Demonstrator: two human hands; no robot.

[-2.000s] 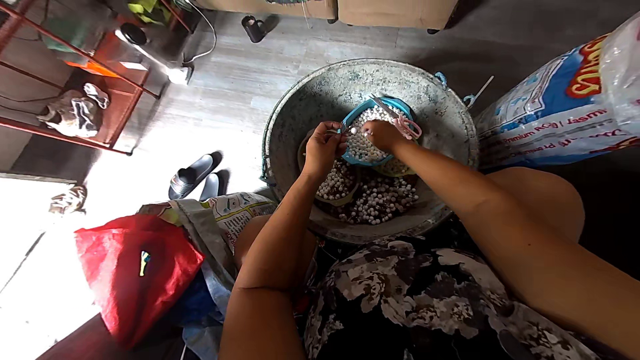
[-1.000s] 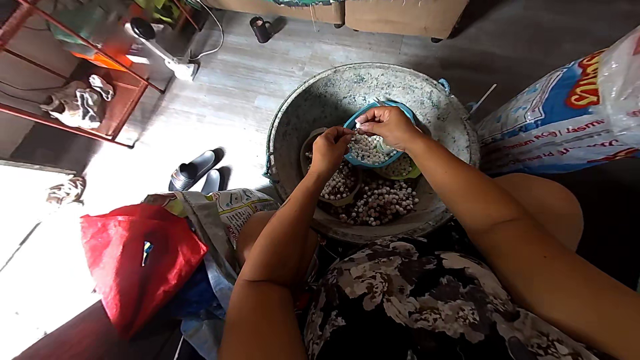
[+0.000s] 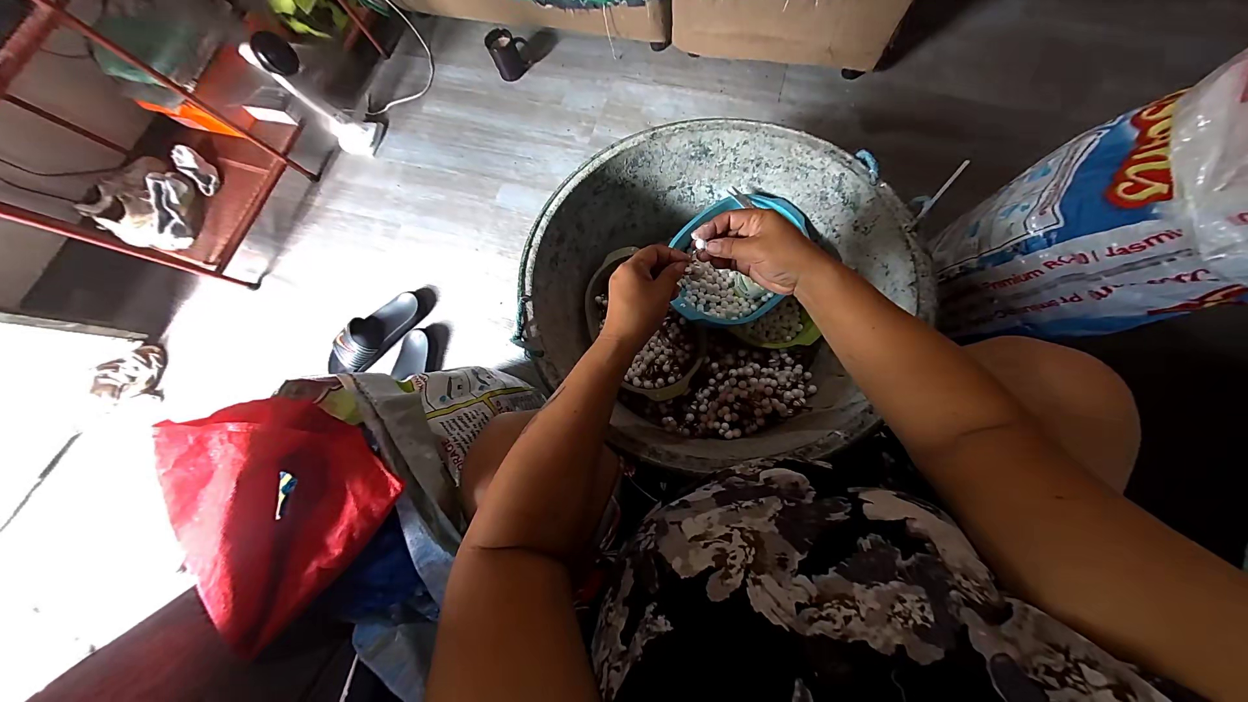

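A large worn metal basin (image 3: 838, 166) stands in front of my lap. Inside it, a blue plastic basket (image 3: 756, 314) holds small white beads (image 3: 717, 291). Over this basket my right hand (image 3: 756, 249) pinches a small white bead (image 3: 699, 244) between thumb and fingertips. My left hand (image 3: 645, 283) is just to the left, its thumb and index finger pinched together close to the bead; whether they grip anything is too small to tell. A pale container (image 3: 668, 392) of white and dark beads sits below my left hand. Loose beads (image 3: 746, 395) lie on the basin bottom, beside a green container (image 3: 795, 339).
A large printed plastic sack (image 3: 1072, 214) stands right of the basin. A red bag (image 3: 278, 507) lies at the left, with slippers (image 3: 375, 331) on the floor beyond. A dark mug (image 3: 507, 54) stands near a brown sofa (image 3: 780, 29). A red metal rack (image 3: 234, 214) is at the upper left.
My right hand has risen from the beads in the blue basket, where it was two seconds ago, and is now close to my left hand. The pink-handled scissors seen then are now mostly hidden.
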